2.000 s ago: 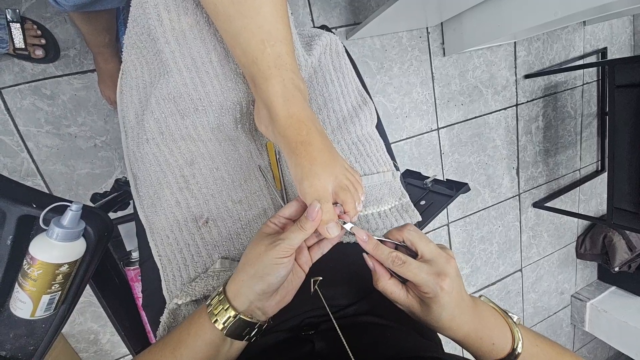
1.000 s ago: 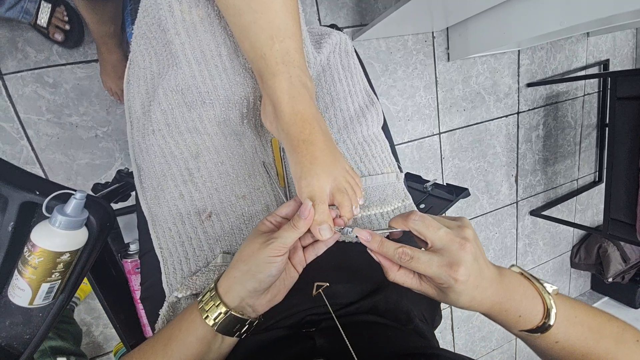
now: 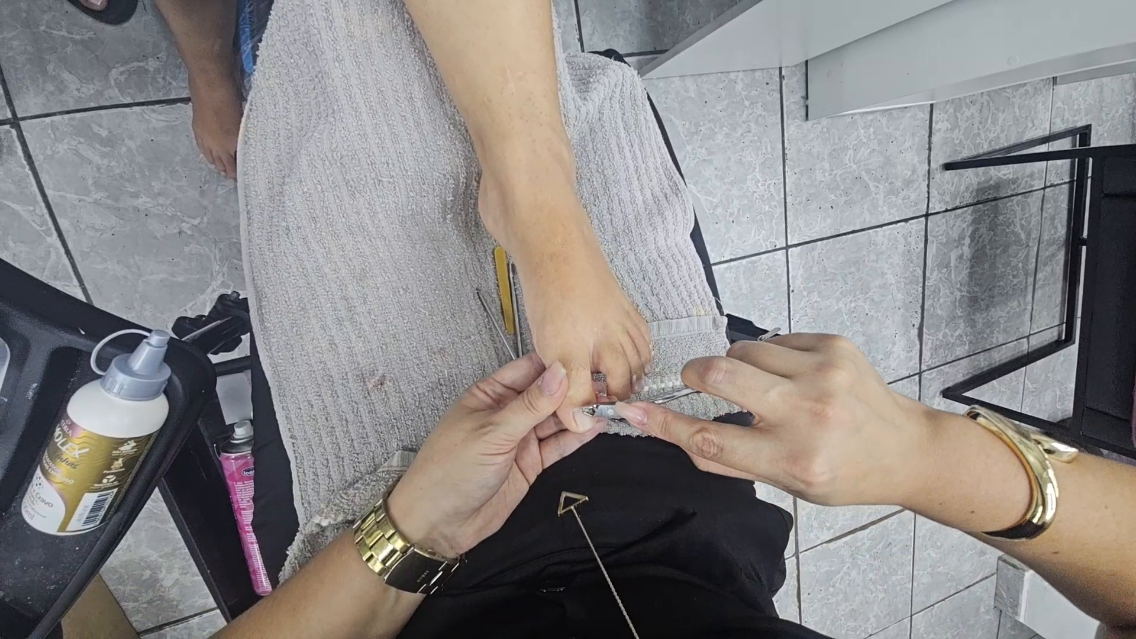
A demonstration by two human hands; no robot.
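Another person's bare foot [image 3: 577,275] rests on a grey ribbed towel [image 3: 373,266]. My left hand [image 3: 488,444], with a gold watch at the wrist, holds its big toe between thumb and fingers. From the right, my right hand [image 3: 799,426] grips a slim metal nail tool [image 3: 676,396]. A shiny metal piece [image 3: 603,409] lies at the big toe's nail, by my right index fingertip; whether it belongs to the tool cannot be told. Beside the foot, a yellow-handled tool [image 3: 505,288] and a thin metal implement [image 3: 493,321] lie on the towel, partly hidden.
A white bottle with a grey nozzle [image 3: 98,435] stands on a black tray [image 3: 182,382] at left, near a pink can [image 3: 244,510]. The person's other foot [image 3: 216,133] is at upper left. A black metal frame [image 3: 1078,284] stands right; grey furniture [image 3: 958,53] is above.
My right hand has changed its pose around the tool, its fingers now more extended at the toe. My left hand still holds the big toe.
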